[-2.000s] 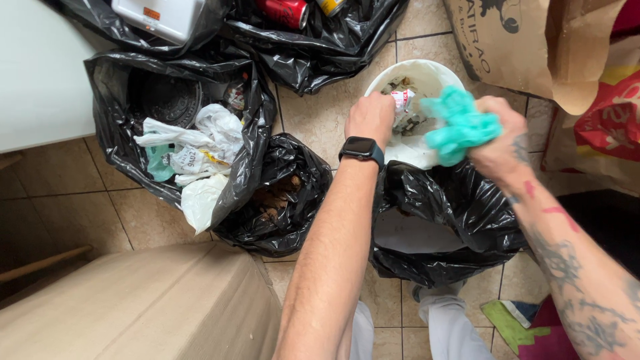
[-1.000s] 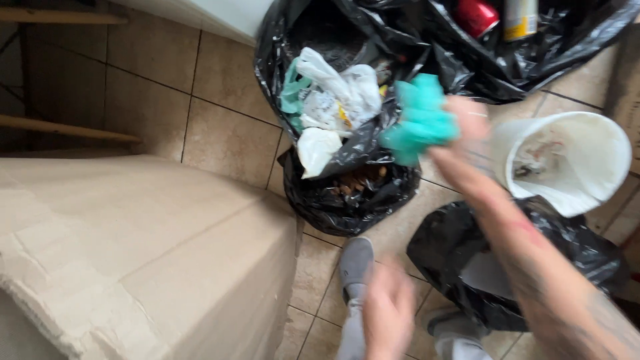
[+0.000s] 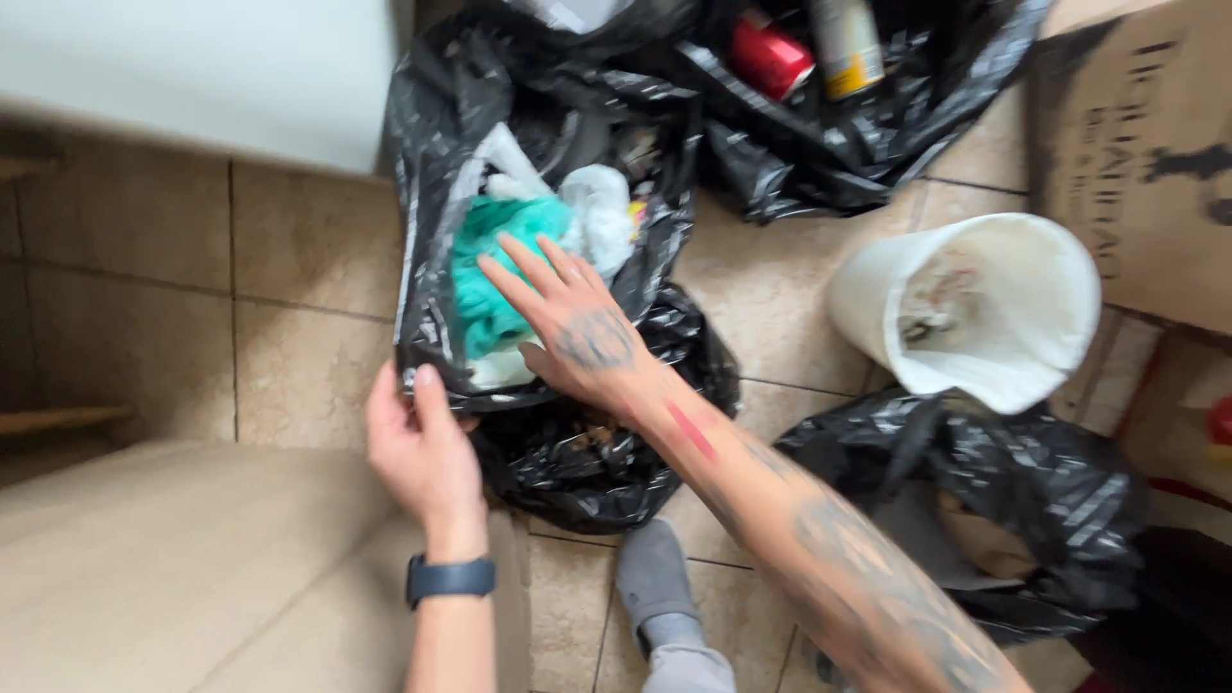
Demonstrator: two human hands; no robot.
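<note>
A crumpled turquoise plastic bag (image 3: pixel 496 274) lies inside an open black garbage bag (image 3: pixel 433 192), among white plastic bags (image 3: pixel 599 217). Spread over the turquoise bag is my right hand (image 3: pixel 577 327), fingers apart, touching or just above it; blur hides which. My left hand (image 3: pixel 423 452), with a dark watch on its wrist, pinches the near left rim of the same black bag between thumb and fingers. A smaller black bag (image 3: pixel 606 462) with brown scraps sits just below, partly under my right forearm.
A white bucket (image 3: pixel 866 298) with litter inside leans at the right, above another black bag (image 3: pixel 1088 510). Cans, one a red can (image 3: pixel 770 58), lie in a black bag at the top. A large cardboard box (image 3: pixel 192 549) fills the lower left; a printed cardboard box (image 3: pixel 1155 164) stands right.
The turquoise bag, held in my right hand before, now lies in the black garbage bag. My left hand has moved from the bucket to that bag's rim. The view has shifted left.
</note>
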